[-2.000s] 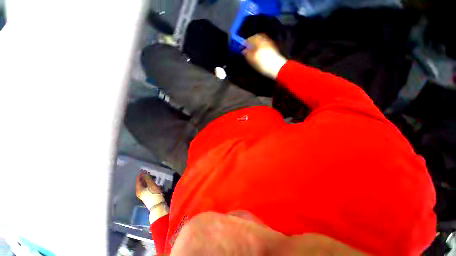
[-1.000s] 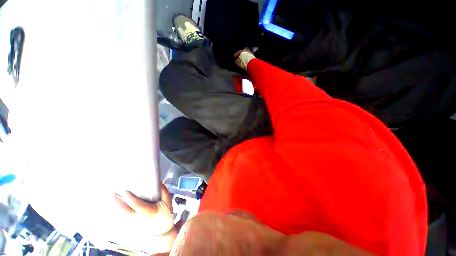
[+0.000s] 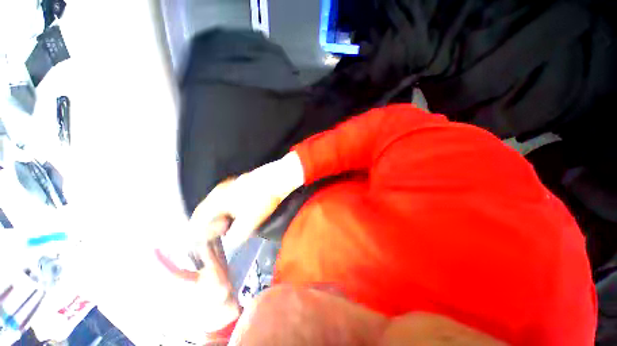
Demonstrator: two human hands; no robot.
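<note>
My right hand reaches from the upper side to the near edge of the white table. My left hand is below it at the same edge, partly washed out by glare. The fingers of both hands are close together, perhaps touching. I cannot tell whether anything is between them. Black thread snips lie on the table away from both hands.
A blue crate stands at the top, beside a large mass of black cloth. My dark grey trouser leg is beside the table edge. Blurred small items lie at the far left.
My right hand has come from down beside the black cloth and blue crate to the table edge, near my left hand. My left hand rose to the table edge earlier and stays there.
</note>
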